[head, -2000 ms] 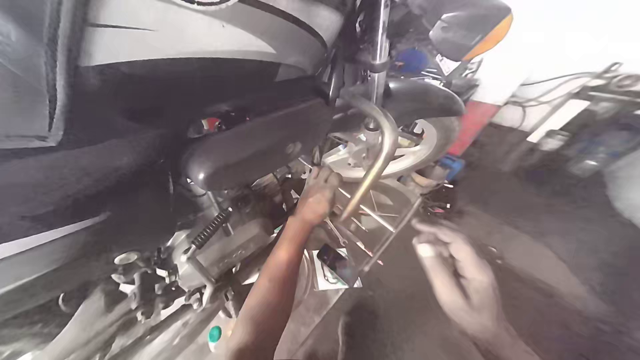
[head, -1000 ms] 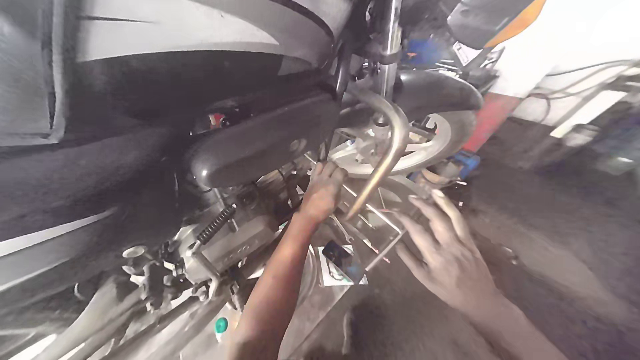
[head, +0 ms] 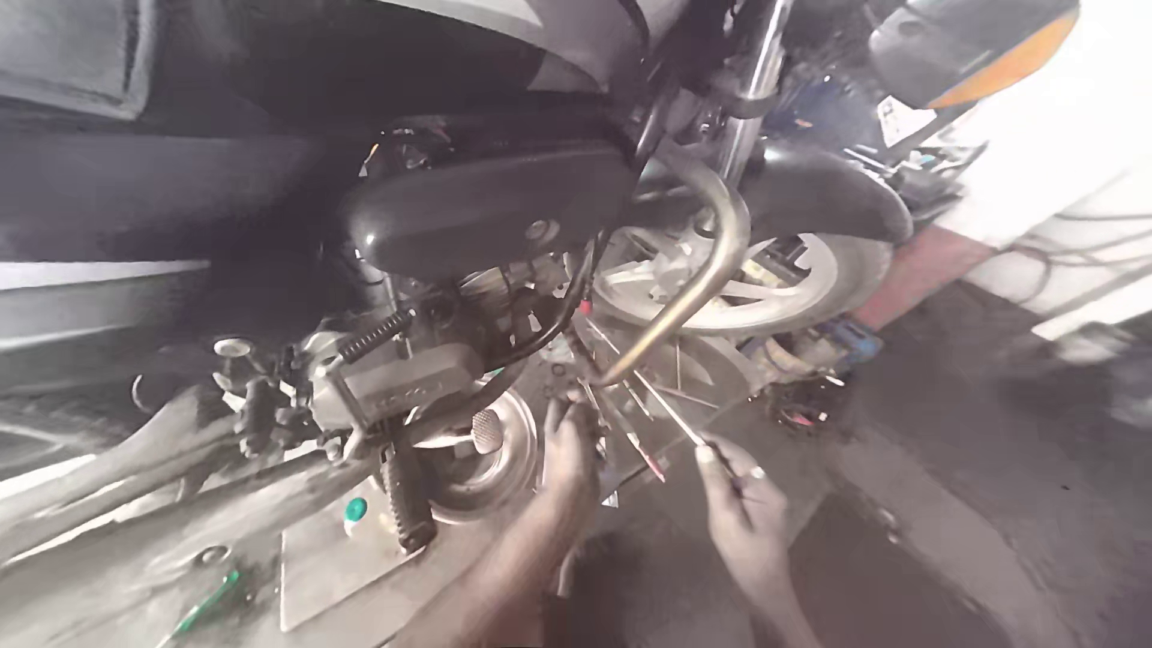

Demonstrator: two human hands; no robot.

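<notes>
A motorcycle stands close in front of me, with its engine [head: 405,378] at the lower left and its curved metal crash guard [head: 720,261] in the middle. Below the lower end of the guard is my left hand [head: 571,441], its fingers bent near several tools on the floor; whether it holds anything is not clear. To its right, my right hand [head: 742,495] grips a screwdriver-like tool with a thin metal shaft [head: 670,409] that points up and left toward the guard. A thin tool with a red tip [head: 652,463] lies between the hands.
Behind the guard is the front wheel [head: 846,288]. A round metal pan [head: 513,459] sits under the engine. A green-capped bottle [head: 356,511] and a green-handled tool [head: 211,598] are at the lower left. Blue containers [head: 850,342] stand beside the wheel.
My right hand, open with fingers spread a second ago, is now closed on the thin-shafted tool. My left hand has moved down from beside the engine to below the crash guard.
</notes>
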